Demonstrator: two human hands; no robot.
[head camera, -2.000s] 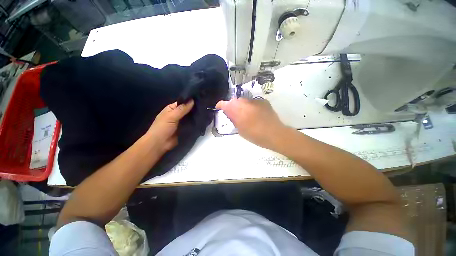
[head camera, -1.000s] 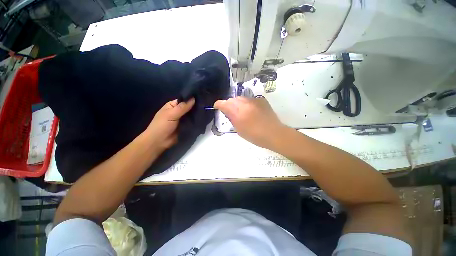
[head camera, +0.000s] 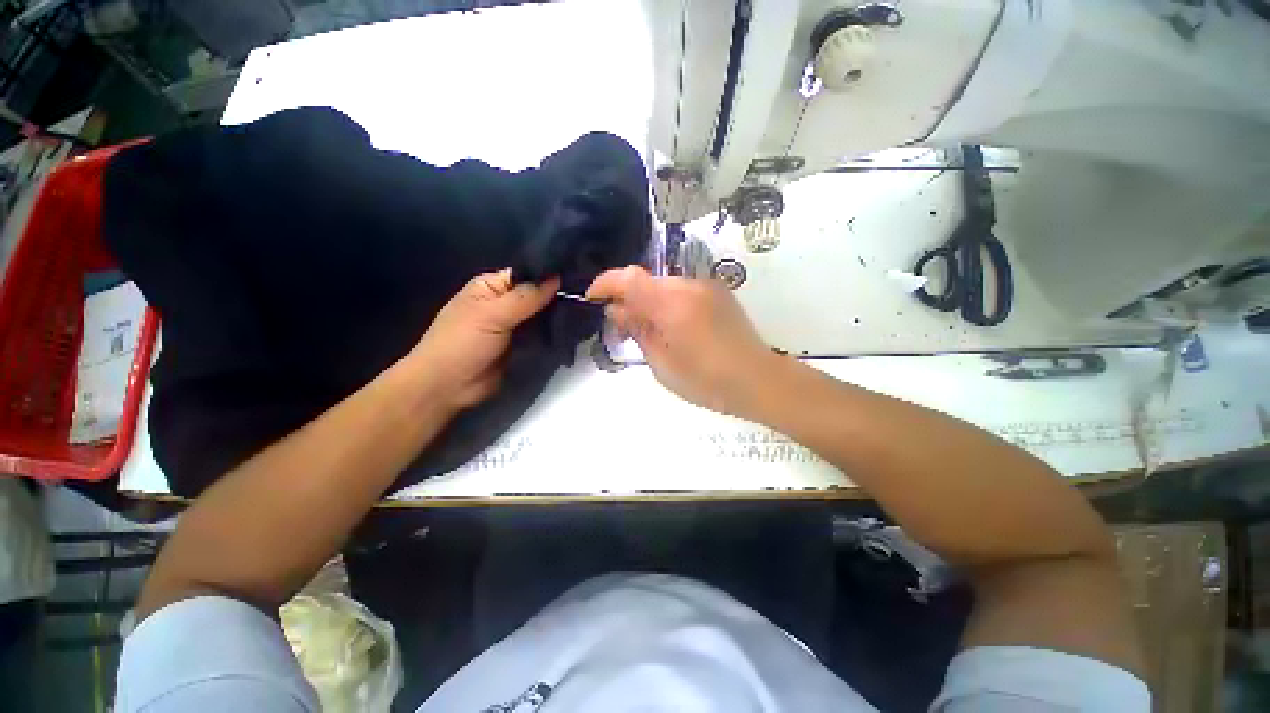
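Observation:
A large dark garment piece (head camera: 320, 265) covers the left of the white table and reaches the needle area of the white sewing machine (head camera: 905, 70). My left hand (head camera: 481, 334) pinches the garment's edge between thumb and fingers. My right hand (head camera: 683, 327) is just below the presser foot (head camera: 674, 248) and holds a small thin pointed tool (head camera: 578, 297), its tip at the cloth edge by my left fingertips. The rest of the tool is hidden in my right fingers.
Black-handled shears (head camera: 982, 258) lie on the machine bed at right, with thread snips (head camera: 1047, 365) below them. A red crate (head camera: 42, 334) with a pale paper (head camera: 109, 355) stands left. A cream-yellow bag (head camera: 339, 648) is below the table. A round metal part (head camera: 728, 272) is right of the needle.
My left fingertips have moved slightly right along the cloth edge, closer to my right hand. The tool tip now meets them. The view has shifted slightly.

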